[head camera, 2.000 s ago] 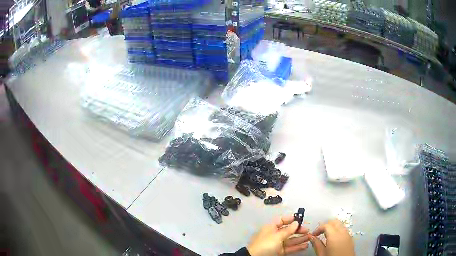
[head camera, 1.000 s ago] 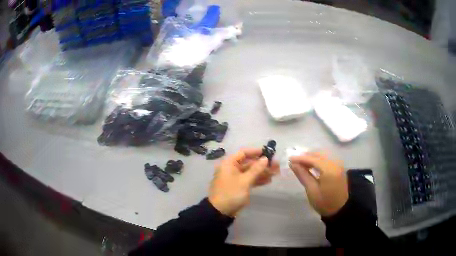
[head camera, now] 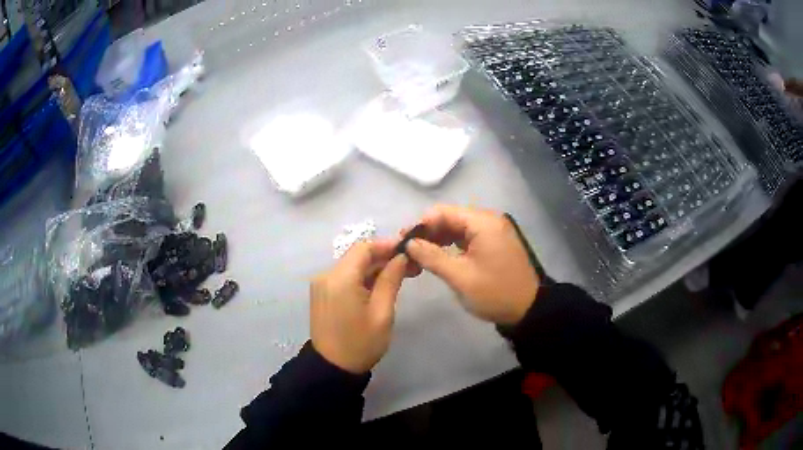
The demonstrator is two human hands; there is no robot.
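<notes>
My left hand [head camera: 352,303] and my right hand [head camera: 480,264] meet over the table, fingertips together around one small black housing [head camera: 410,239]. Fingers hide most of the housing; no insert can be made out in the fingertips. A scatter of tiny white inserts [head camera: 354,235] lies just beyond my left hand. A pile of black housings [head camera: 180,264] lies at left, with a few apart [head camera: 165,359] nearer me. The blister tray [head camera: 607,132] at right holds dark parts in its rows.
A clear bag of black parts [head camera: 97,272] lies at far left, near blue crates [head camera: 31,97]. Two white boxes [head camera: 299,154] [head camera: 414,145] and a clear container [head camera: 414,57] stand beyond my hands. Another filled tray [head camera: 740,88] is at far right. Something red [head camera: 766,387] stands below the table edge.
The view has swung right, showing more of the blister tray. My right hand has left the white inserts and come to my left hand; both now touch at the black housing.
</notes>
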